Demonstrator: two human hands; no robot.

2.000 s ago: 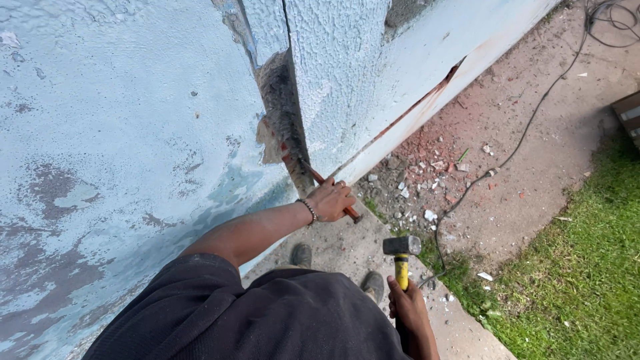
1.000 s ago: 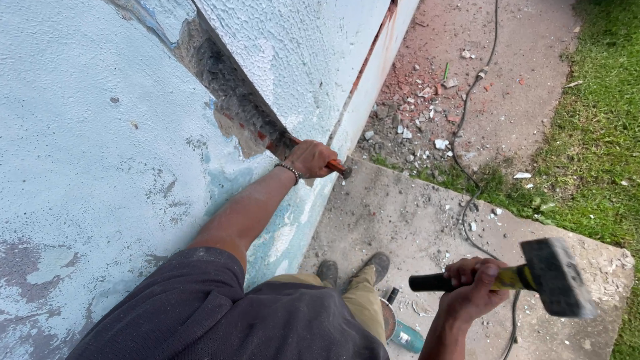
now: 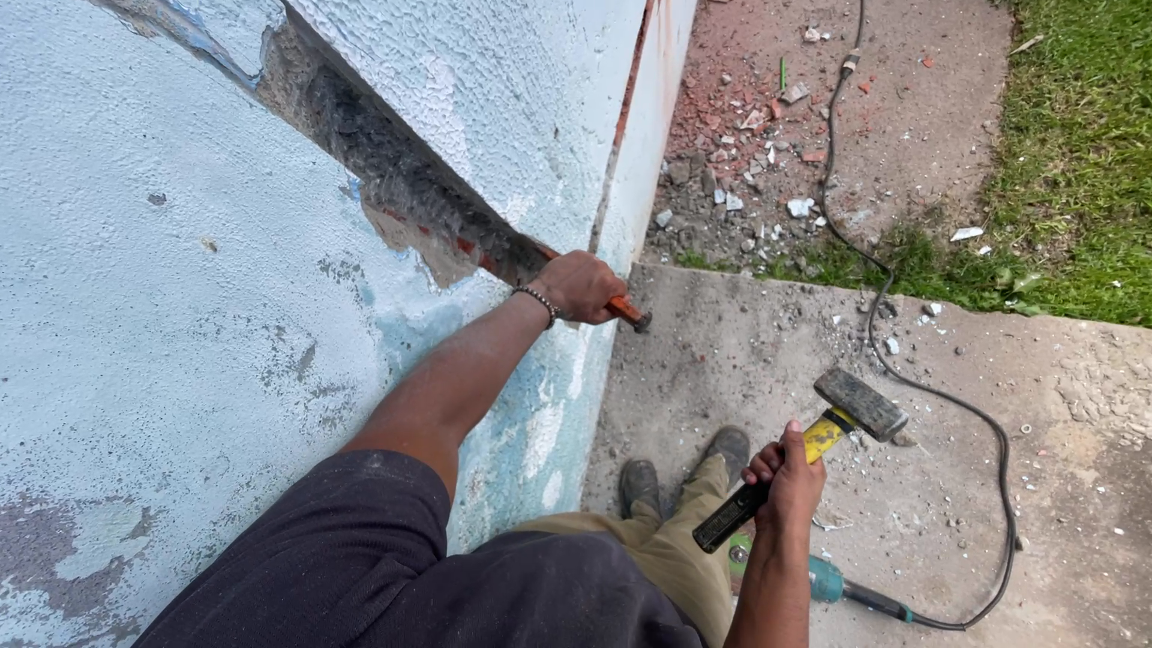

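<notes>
My left hand (image 3: 580, 286), with a beaded bracelet at the wrist, is closed around an orange chisel (image 3: 627, 311). Its dark struck end sticks out to the right of the fist, and its other end points into a rough channel (image 3: 387, 153) cut in the light-blue painted wall (image 3: 225, 297); the tip is hidden. My right hand (image 3: 792, 477) grips a club hammer (image 3: 859, 404) by its yellow and black handle. The steel head is up, below and to the right of the chisel and apart from it. Bits of red brick show along the channel's lower edge.
A teal corded power tool (image 3: 824, 579) lies on the concrete slab (image 3: 954, 468) by my right forearm. Its black cable (image 3: 1003, 468) curves over the slab toward the top. Rubble (image 3: 738, 193) lies along the wall base, with grass (image 3: 1080, 162) at right. A narrow slot (image 3: 630, 81) runs along the farther wall.
My right hand and the hammer have moved left, closer to the chisel, and the hammer head now points more upward. My left hand stays on the chisel at the channel.
</notes>
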